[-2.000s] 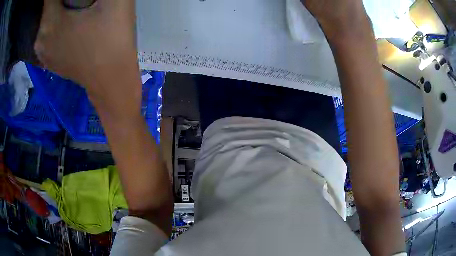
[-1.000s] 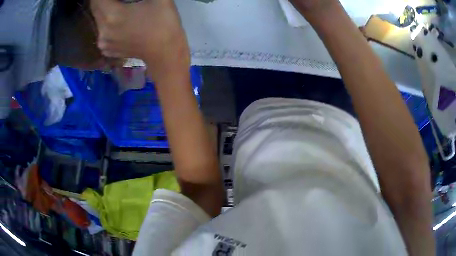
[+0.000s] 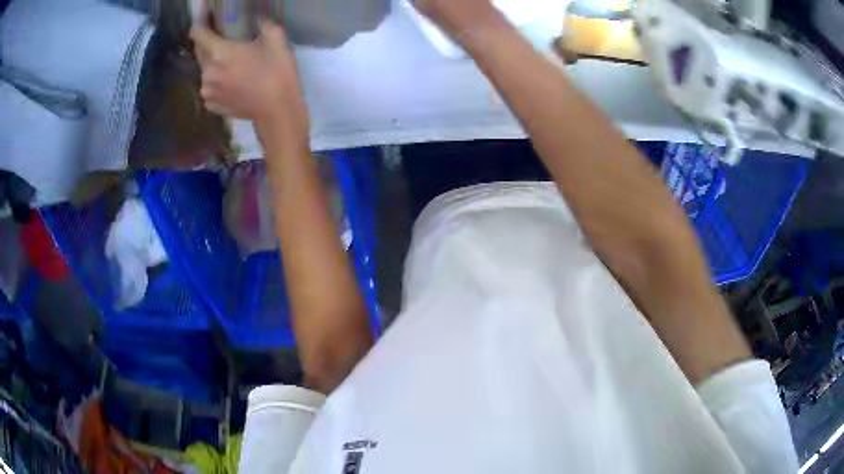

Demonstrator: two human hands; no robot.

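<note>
My left hand (image 3: 242, 76) is at the upper left over the table edge, thumb and fingers spread around a blurred greyish thing at the picture's top; its grip is unclear. Grey cut fabric (image 3: 341, 20) lies just right of it on the white machine table (image 3: 407, 102). My right hand (image 3: 458, 13) is at the top middle beside a white sheet (image 3: 435, 35); its fingers are cut off by the top edge.
The white sewing machine (image 3: 722, 69) is at the upper right. A pale folded pile (image 3: 79, 56) lies at the upper left. Blue crates (image 3: 199, 250) with white and pinkish scraps stand under the table's left side; another blue crate (image 3: 759, 213) is at the right.
The view has shifted. The pale pile, grey fabric and more of the machine now show. My left hand has opened from a closer fist shape, and my right forearm slants further left.
</note>
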